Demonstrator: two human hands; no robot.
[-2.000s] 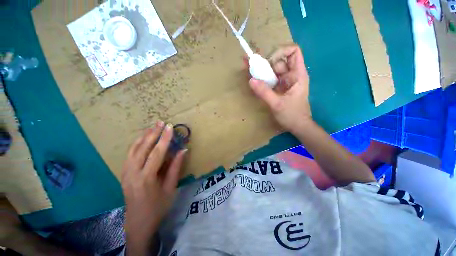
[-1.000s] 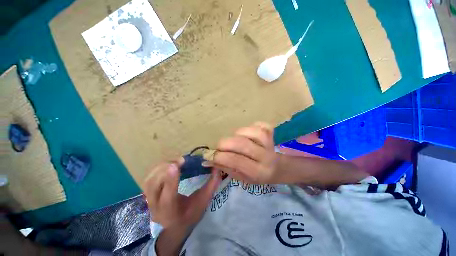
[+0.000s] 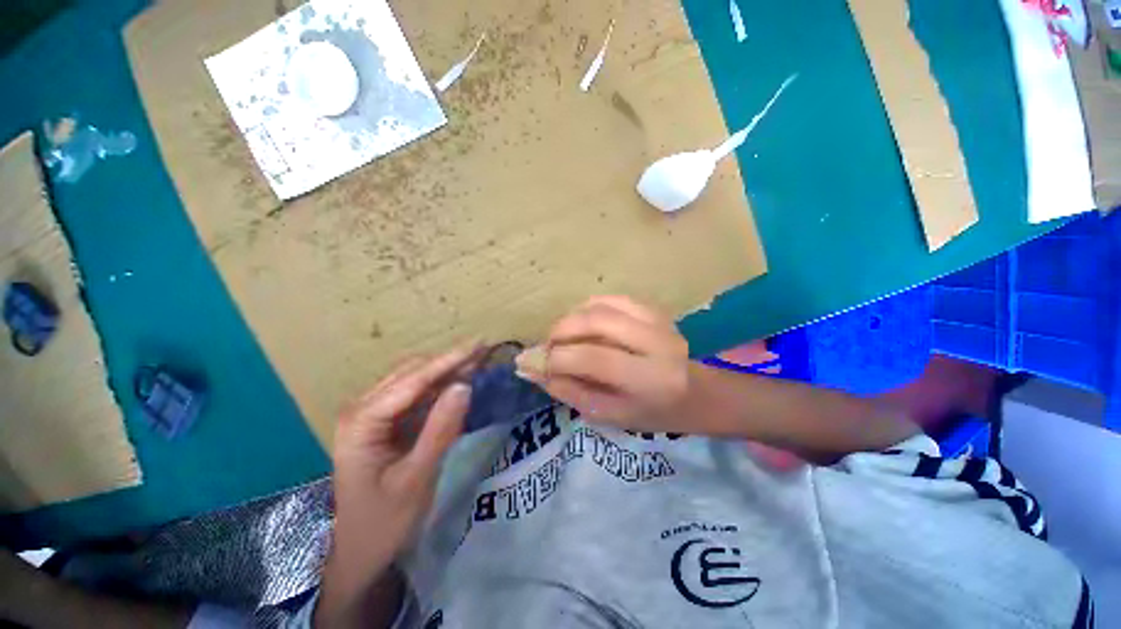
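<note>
A dark-blue piece (image 3: pixel 494 396) with a black loop (image 3: pixel 502 351) is held between my hands at the near edge of the cardboard sheet (image 3: pixel 492 246). My left hand (image 3: pixel 400 424) grips it from the left with thumb and fingers. My right hand (image 3: pixel 618 364) pinches a small tan bit (image 3: pixel 531 364) against its right side; what the bit is I cannot tell. The fingers hide parts of the piece. The white glue bottle (image 3: pixel 676 181) lies on the sheet's right part, its thin nozzle (image 3: pixel 757 114) pointing up and right past the edge.
A white square (image 3: pixel 381 123) with a white round cap (image 3: pixel 323 80) lies at the upper left. Loose tips (image 3: pixel 597 58) lie nearby. Another navy piece (image 3: pixel 167 401) is on the green table; one more (image 3: pixel 30 317) is on the left cardboard. A cardboard strip (image 3: pixel 922 135) and blue bins (image 3: pixel 1045 289) are right.
Two seconds ago my right hand held the glue bottle; it now lies on the sheet. My right hand has come to the dark-blue piece, which is now held in both hands.
</note>
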